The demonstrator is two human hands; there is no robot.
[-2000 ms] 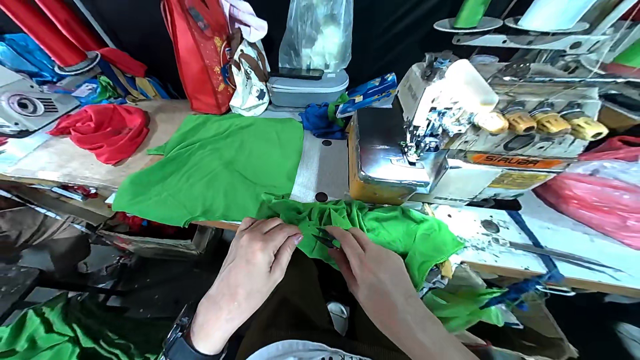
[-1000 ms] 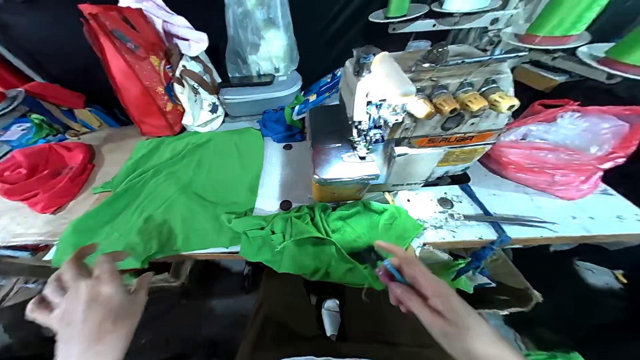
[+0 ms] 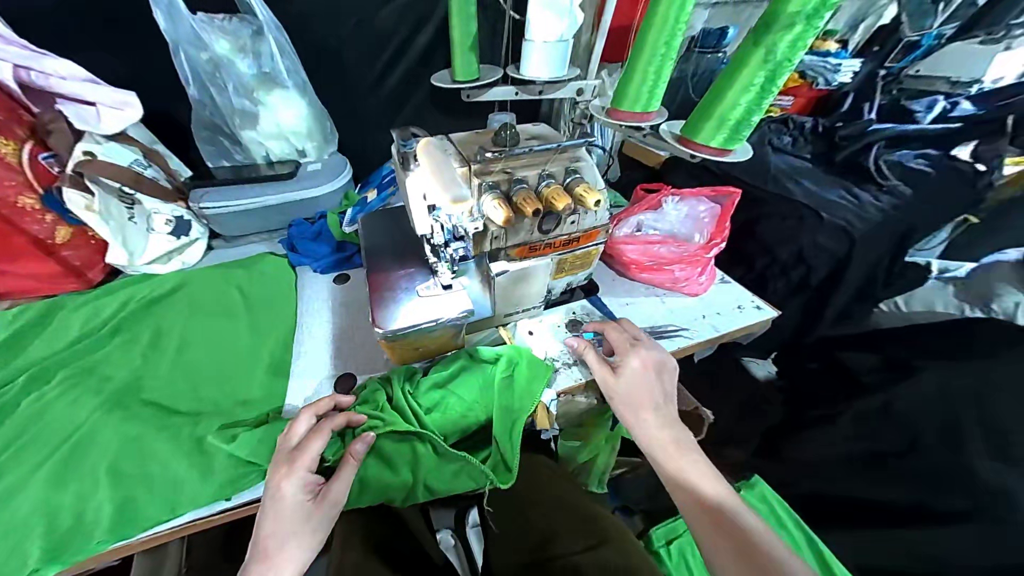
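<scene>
Green fabric with a stitched edge lies bunched over the table's front edge. My left hand rests on its left end, fingers spread and touching the cloth. Behind the bunched cloth stands an overlock sewing machine. My right hand is over the tabletop to the right of the machine's base, thumb and fingers around a small blue and dark item, partly hidden, perhaps thread snips. Scissors lie just beyond this hand. A larger flat piece of green cloth covers the table at the left.
A pink plastic bag sits right of the machine. Green thread cones stand above it. Behind the flat cloth are a grey container, a clear plastic bag, a white cloth bag and a blue cloth.
My left hand has come from the flat cloth onto the bunched fabric. My right hand has moved from the fabric to the tabletop beside the scissors. The view has swung right.
</scene>
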